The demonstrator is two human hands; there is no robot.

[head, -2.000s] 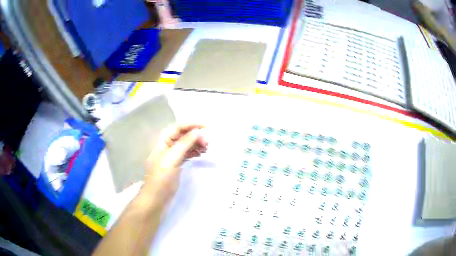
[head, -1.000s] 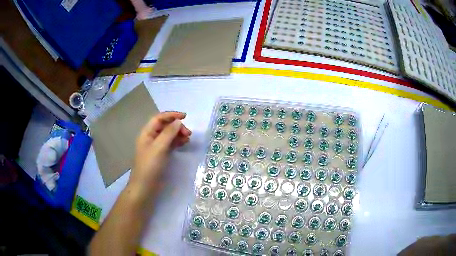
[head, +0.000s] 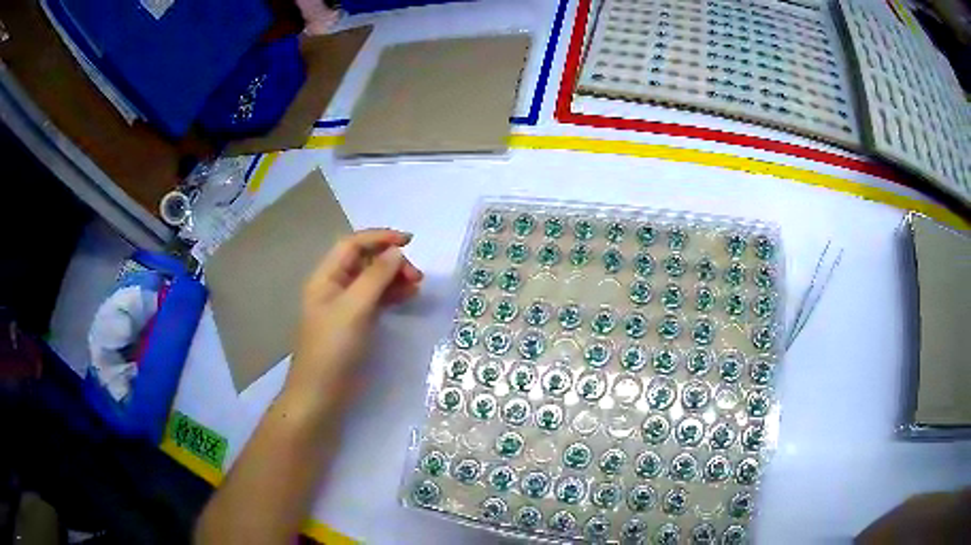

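A clear blister tray (head: 783,279) lies flat on the white tabletop (head: 596,176), with small round green-centred parts in rows of pockets; some pockets are empty. My left hand (head: 357,279) is left of the tray, above the table by the askew cardboard sheet, fingers curled, not touching the tray. Whether anything small is between its fingers cannot be told. Tweezers (head: 815,298) lie by the tray's right edge. My right hand (head: 921,524) is cut off by the bottom right edge; only a blurred part shows.
A cardboard sheet (head: 272,279) lies at left, another (head: 437,96) farther back. Foam trays (head: 735,69) of parts sit inside red tape at the back right. A cardboard-topped tray stack (head: 942,330) is at right. A blue basket (head: 170,346) and blue parts bin (head: 256,91) are at left.
The view has steadied and shifted, so the table's things sit differently in the picture. Tray and tweezers look unmoved since one second ago. My left hand stays left of the tray.
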